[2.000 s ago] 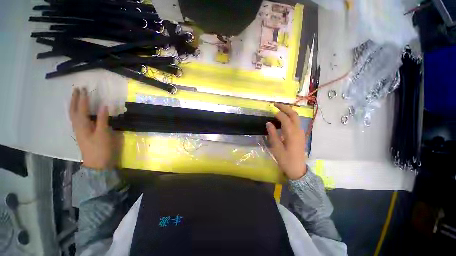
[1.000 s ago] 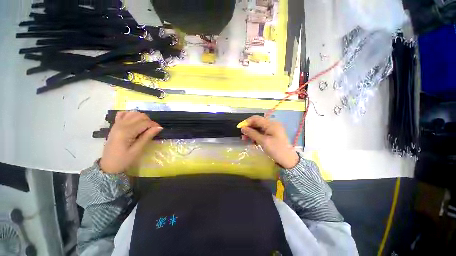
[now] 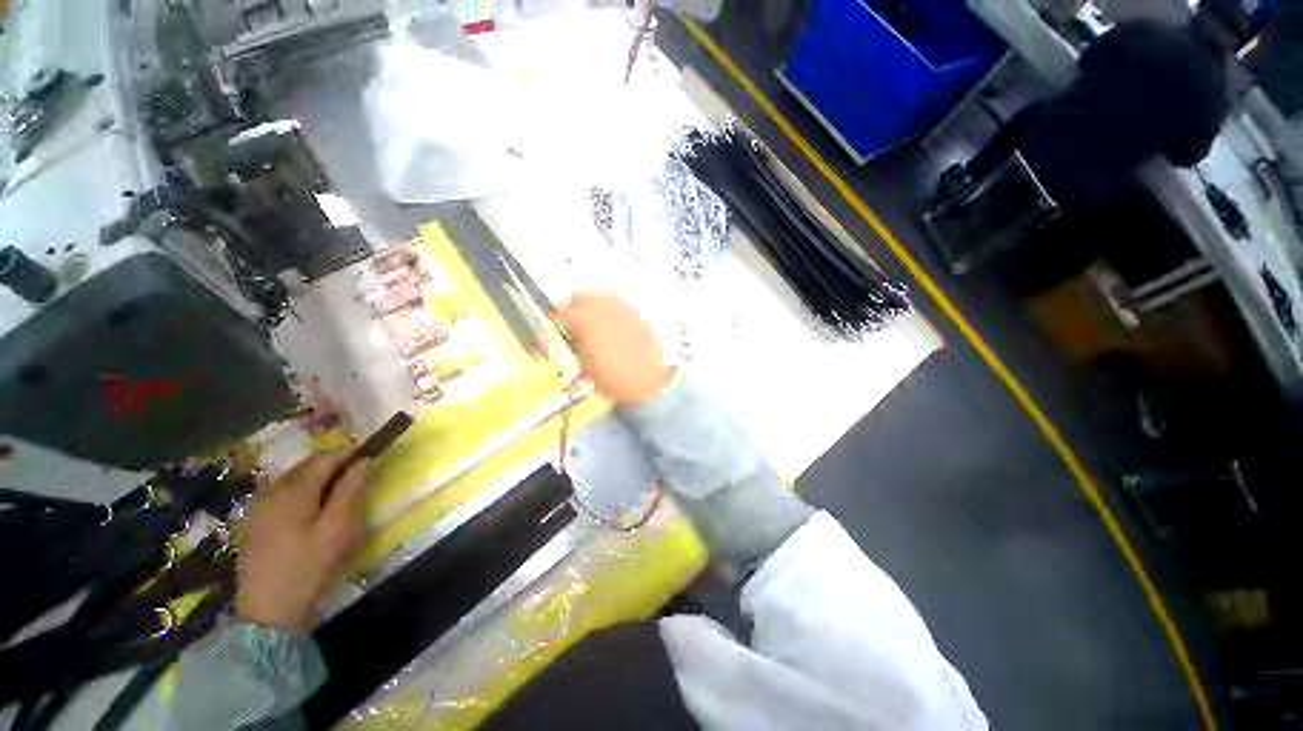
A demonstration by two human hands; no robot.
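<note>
My left hand (image 3: 293, 540) holds a short black webbing strap (image 3: 380, 437), its end sticking up past the fingers near the machine head (image 3: 136, 374). A pile of black webbing straps (image 3: 446, 574) lies on the clear plastic sheet beside the yellow-taped plate edge (image 3: 493, 446). My right hand (image 3: 617, 346) is blurred at the plate's right side, by the thin tool (image 3: 526, 293) and the red-orange cord (image 3: 566, 436). Whether it grips anything is unclear. Straps with silver rings (image 3: 86, 536) lie at lower left, partly hidden by my left hand and forearm.
A crinkled bag of metal hardware (image 3: 665, 222) and a long black strap bundle (image 3: 800, 236) lie on the pale table (image 3: 822, 393). A white plastic bag (image 3: 429, 129) is behind. Beyond the yellow floor line (image 3: 1000, 371) are a blue bin (image 3: 893, 64) and a dark-clothed person (image 3: 1143, 93).
The view has turned to the right. My left hand has left the pile's left end and holds a strap near the machine head. My right hand has moved from the pile to the tool area.
</note>
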